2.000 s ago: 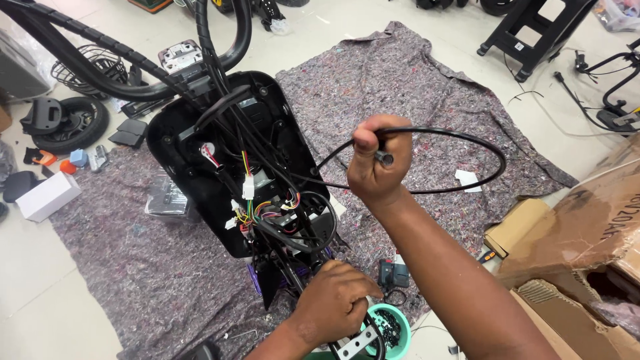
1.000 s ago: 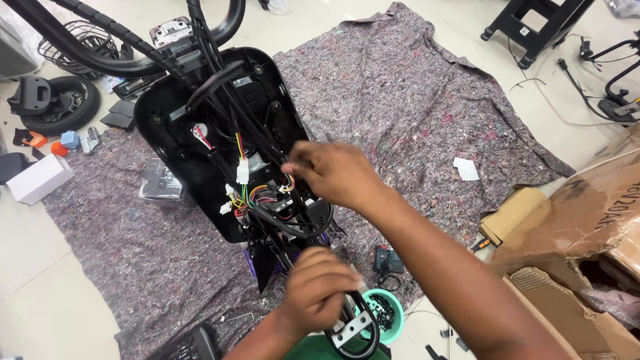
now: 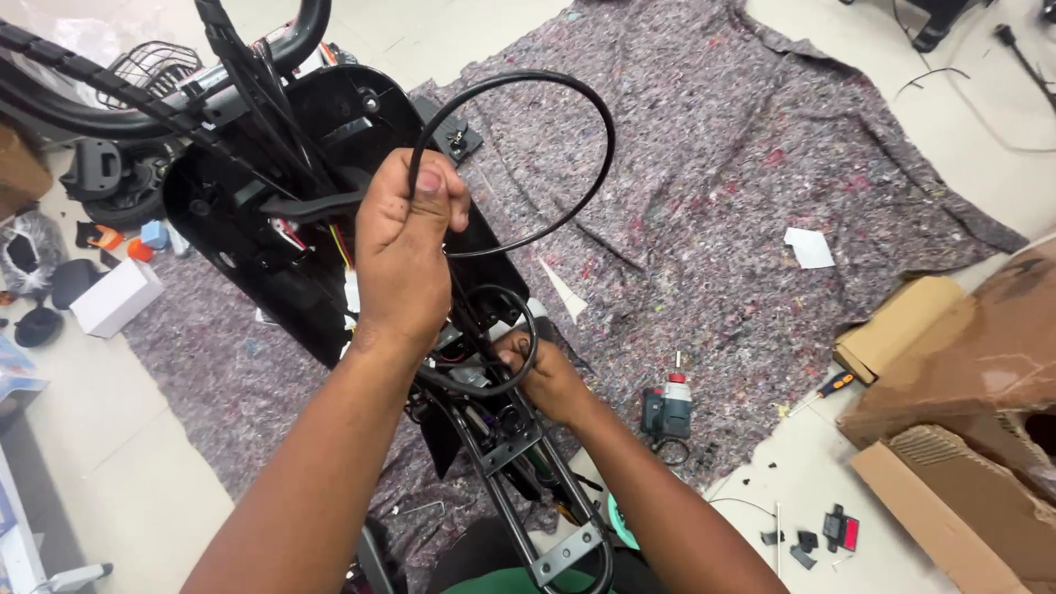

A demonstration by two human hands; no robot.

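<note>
My left hand (image 3: pixel 412 239) is closed around a black cable (image 3: pixel 612 140) above the black plastic body shell (image 3: pixel 297 305); the cable arcs in a wide loop to the right. Lower down, my right hand (image 3: pixel 540 371) is at the shell's lower end, its fingertips at a smaller loop of black cable (image 3: pixel 530 330); whether they grip it is unclear. Below the shell runs a black tubular metal frame (image 3: pixel 495 495) with a drilled metal cross plate (image 3: pixel 567 554). Black handlebar tubing (image 3: pixel 309 37) and wrapped cables (image 3: pixel 107 82) cross the upper left. Wires with a white connector (image 3: pixel 352 290) show beside my left wrist.
A speckled felt blanket (image 3: pixel 701 165) lies beneath, with a cordless driver (image 3: pixel 670 406) on it. Cardboard boxes (image 3: pixel 949 363) and a screwdriver (image 3: pixel 825 391) are at right. A white box (image 3: pixel 118 299) and a wheel (image 3: pixel 136 190) lie at left. A teal bowl (image 3: pixel 619 521) is partly hidden.
My left hand has moved from the lower frame up to the cable above the shell. My right hand, which held a cable loop two seconds ago, is now low by the shell's end. The view has shifted.
</note>
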